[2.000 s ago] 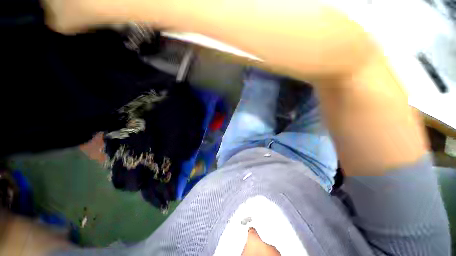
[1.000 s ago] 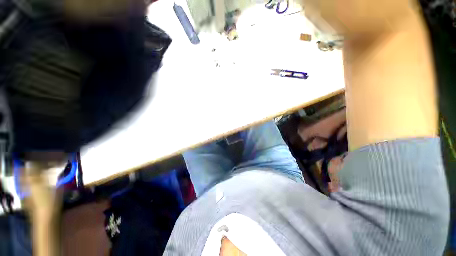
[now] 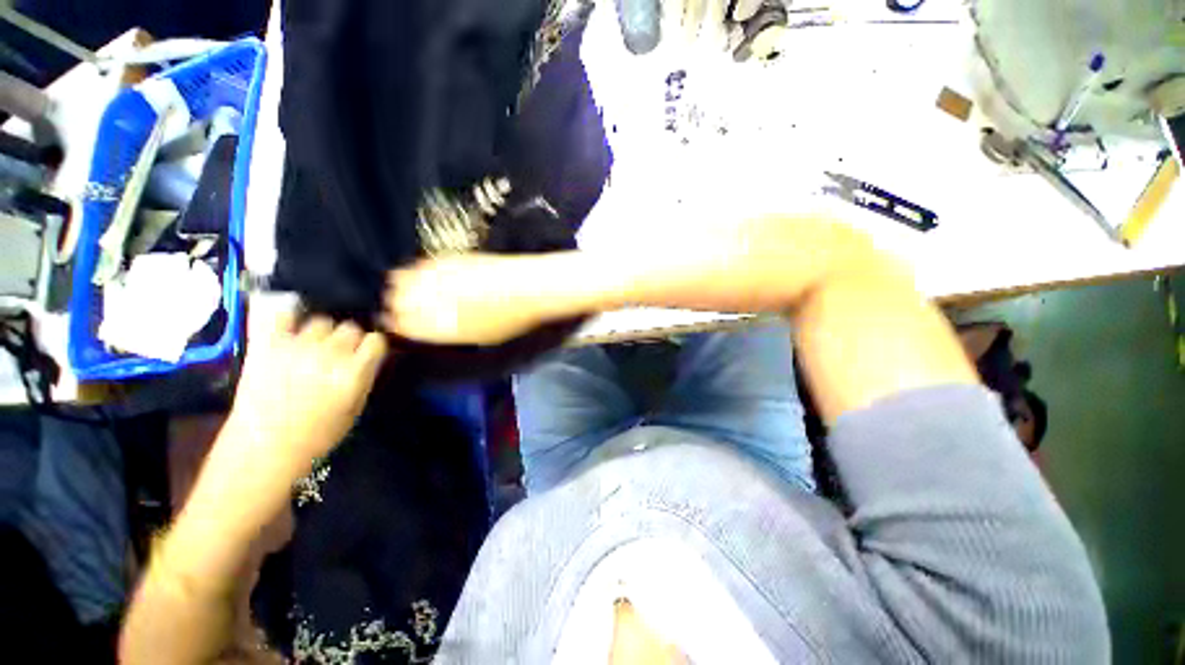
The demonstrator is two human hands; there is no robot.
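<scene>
A large black garment piece [image 3: 403, 117] with pale gold-white embroidery lies on the left part of the white table and reaches its front edge. My left hand [image 3: 312, 364] holds its near edge at the table's left front corner, fingers curled on the cloth. My right hand [image 3: 442, 301] reaches across to the left and grips the cloth beside my left hand. Its fingertips are partly hidden in the black cloth. More black embroidered cloth [image 3: 377, 533] hangs below, left of my knees.
A blue plastic basket [image 3: 243, 169] with scraps and a white piece stands at the left. Black-handled thread snips [image 3: 884, 201] lie on the white table [image 3: 741, 156]. The pale sewing machine [image 3: 1040, 52] is at the upper right, with a small brown square [image 3: 954, 103] nearby.
The black garment piece, raised and blurred before, now lies over the left table area. My right hand has come from the upper right to the left, beside my left hand. The basket is now in fuller view.
</scene>
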